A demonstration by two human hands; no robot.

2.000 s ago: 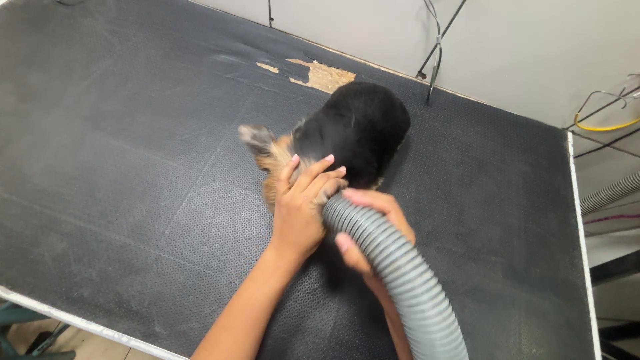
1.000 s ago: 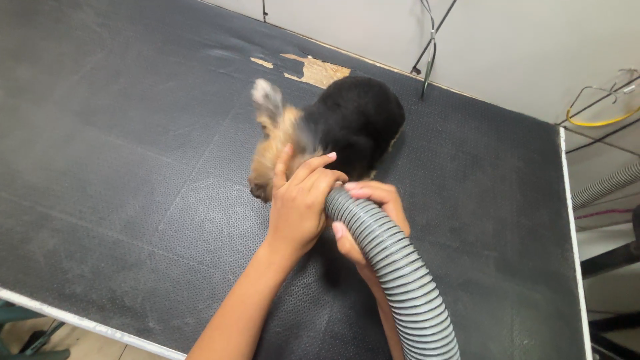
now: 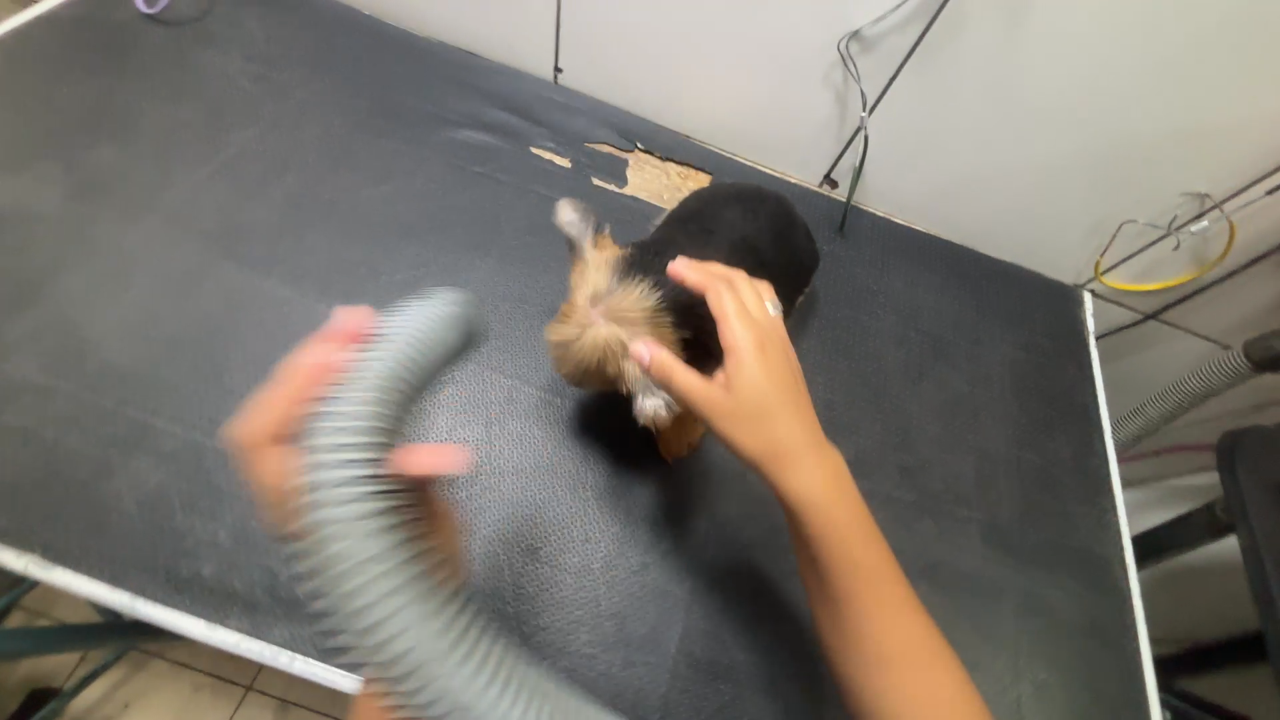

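Observation:
A small dog (image 3: 740,235) with a black body and a tan head is on the black padded table (image 3: 250,200), its fur blown apart around the head. Blurred by motion, my left hand (image 3: 330,430) grips a grey corrugated hose (image 3: 385,480) to the left of the dog, the hose's end curving toward the head. My right hand (image 3: 740,370), wearing a ring, rests at the dog's neck and shoulder with its fingers and thumb apart. The dog's face is turned down and mostly hidden.
Torn vinyl bares the particle board (image 3: 660,180) behind the dog. A wall (image 3: 1030,120) with wires and a yellow cable (image 3: 1165,285) borders the table's back. Beyond the white right edge (image 3: 1120,500) are another corrugated hose (image 3: 1185,400) and dark metal parts.
The hose has moved from beside the dog's neck to the left of its head, now in my left hand instead of my right. My right hand has moved onto the dog's neck and shoulder.

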